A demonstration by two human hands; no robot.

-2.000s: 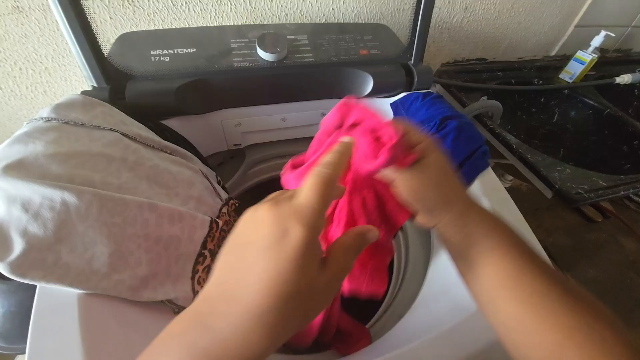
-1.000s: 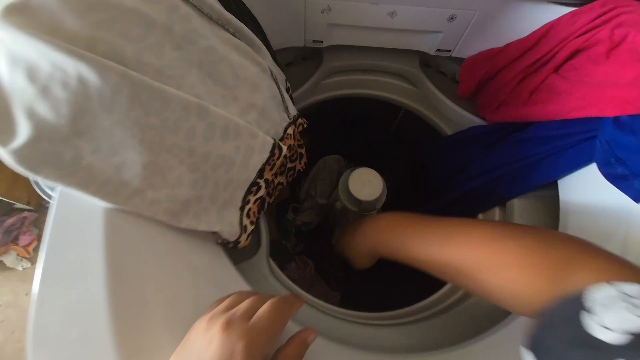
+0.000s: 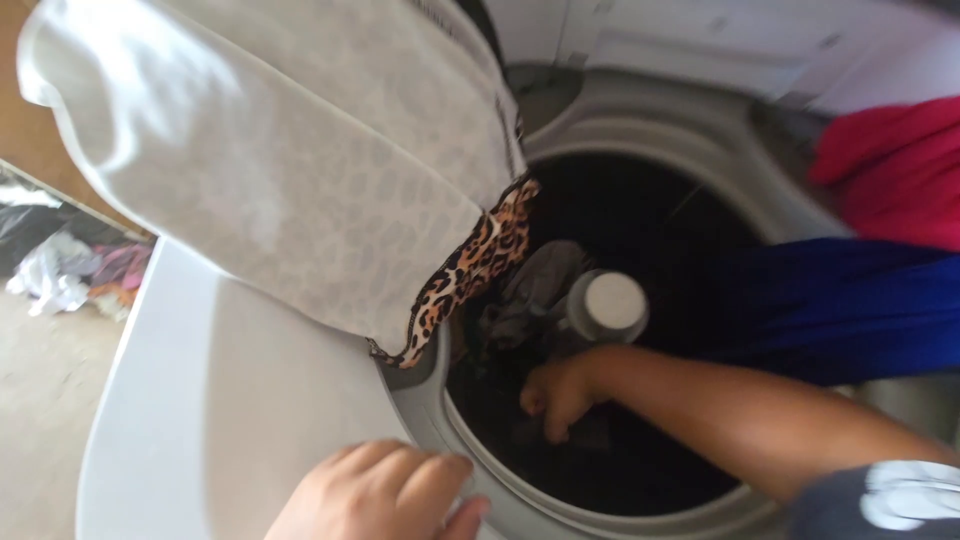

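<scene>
My right hand (image 3: 566, 394) reaches down into the dark drum of a top-loading washing machine (image 3: 592, 521), just below the agitator's pale cap (image 3: 615, 300). Its fingers are curled near dark clothes, and whether they grip any cloth cannot be made out. My left hand (image 3: 382, 487) rests near the drum's front rim, fingers loosely bent, with no cloth visible in it. A greyish crumpled garment (image 3: 551, 277) lies beside the agitator. A pale garment with leopard-print edging (image 3: 300, 165) drapes over the machine's left side, its edging hanging at the opening.
At the right, a pink garment (image 3: 900, 172) lies over the rim area above a blue garment (image 3: 847, 307) that hangs partly into the drum. The white machine top (image 3: 292, 405) curves at the left. Beyond it, a pile of cloths or bags (image 3: 75, 270) lies on the floor.
The pink garment, earlier in my hands above the drum, now lies at the right. My right hand has gone down into the drum. The view has tilted down and come closer.
</scene>
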